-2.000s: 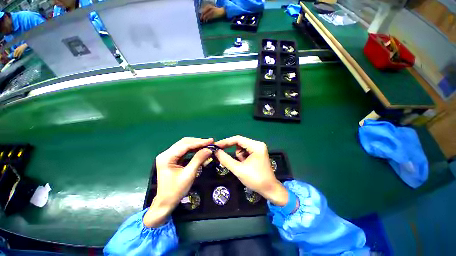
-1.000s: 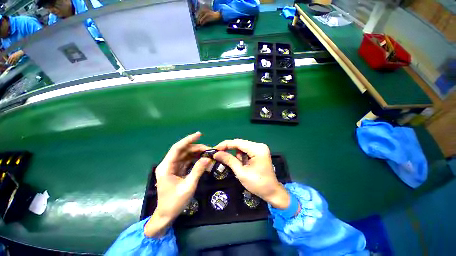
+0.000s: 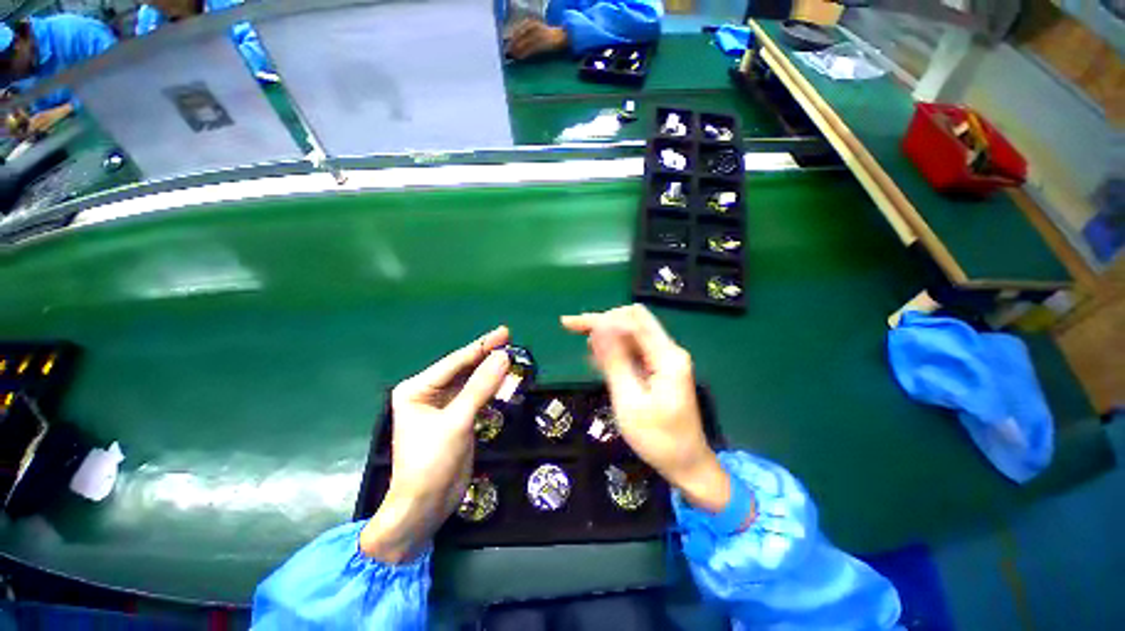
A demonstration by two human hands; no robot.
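Observation:
My left hand [image 3: 434, 446] holds a small round unit [image 3: 519, 361] with a dark rim between thumb and index finger, above the black pocket tray. A small white piece shows at its lower edge. My right hand [image 3: 644, 392] is raised just to the right, apart from the unit, with its fingers partly curled and slightly blurred. No tool shows in it. The black tray [image 3: 580, 519] lies below both hands; its pockets hold several shiny round units, such as a silver one [image 3: 548, 486]. My wrists and hands hide parts of the tray.
A second black tray [image 3: 693, 210] with shiny units lies at the far edge. A blue cloth bundle [image 3: 975, 385] and a red basket [image 3: 965, 150] are at right. A white scrap [image 3: 96, 472] and black box [image 3: 43, 462] are at left. Persons in blue sit beyond the divider [image 3: 383, 77].
My right hand has let go of the round unit and moved up and right. My left hand still holds the unit, now more exposed.

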